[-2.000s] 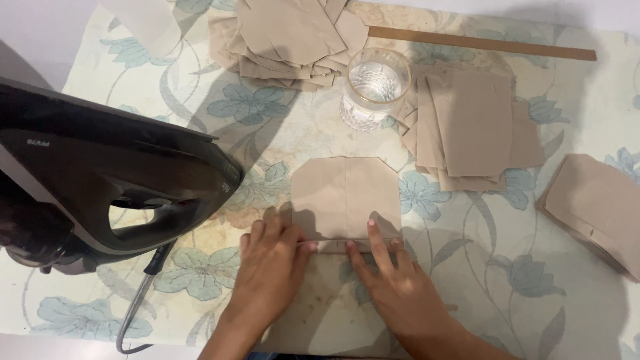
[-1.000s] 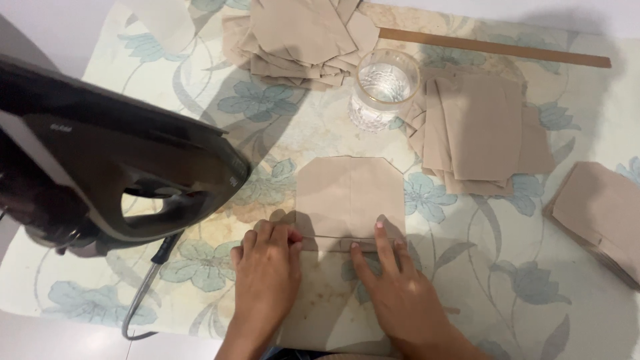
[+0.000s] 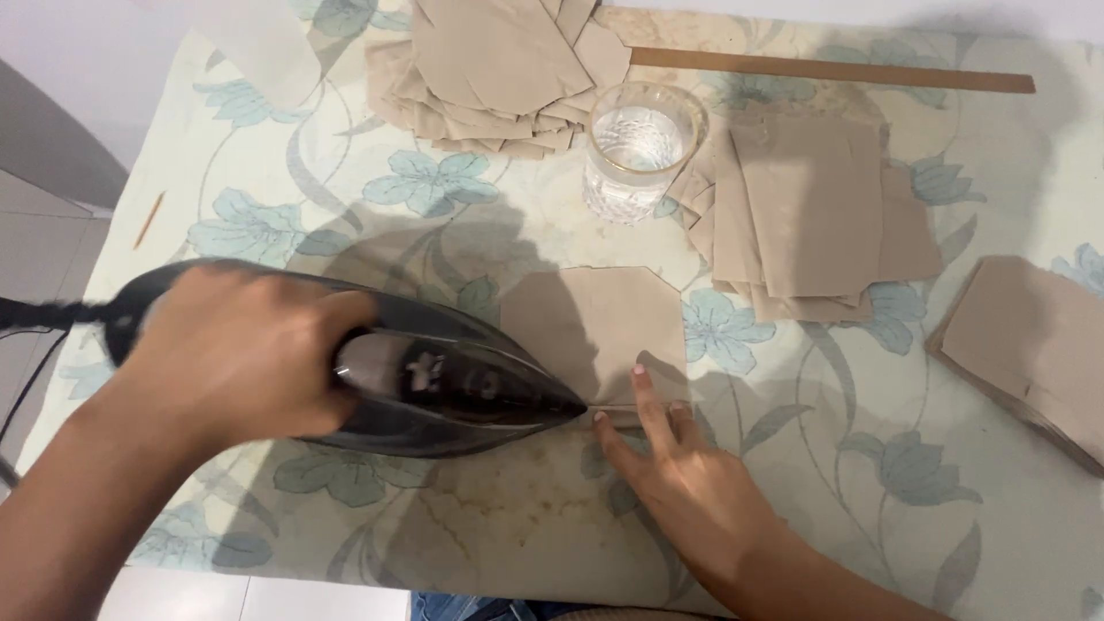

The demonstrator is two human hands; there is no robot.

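My left hand (image 3: 250, 354) is closed around the handle of a black clothes iron (image 3: 483, 379). The iron lies flat, its tip pointing right, over the lower left part of a beige fabric piece (image 3: 604, 319) with cut upper corners. Along the lower edge of that piece runs a narrow fold. The fingertips of my right hand (image 3: 681, 466) press on the fold and the fabric just right of the iron's tip, fingers spread, gripping nothing. The fold's left part is hidden beneath the iron.
A glass of water (image 3: 638, 155) stands behind the fabric piece, between two loose stacks of beige fabric (image 3: 500, 60) (image 3: 819, 207). A neater fabric stack (image 3: 1035, 345) lies at the right. Along the back is a flat brown strip (image 3: 828, 69). The iron's cord (image 3: 34, 379) trails off left.
My left hand has left the fabric's folded edge and taken hold of the iron. The iron, upright at the left before, is now down on the fabric. My right hand remains at the fold.
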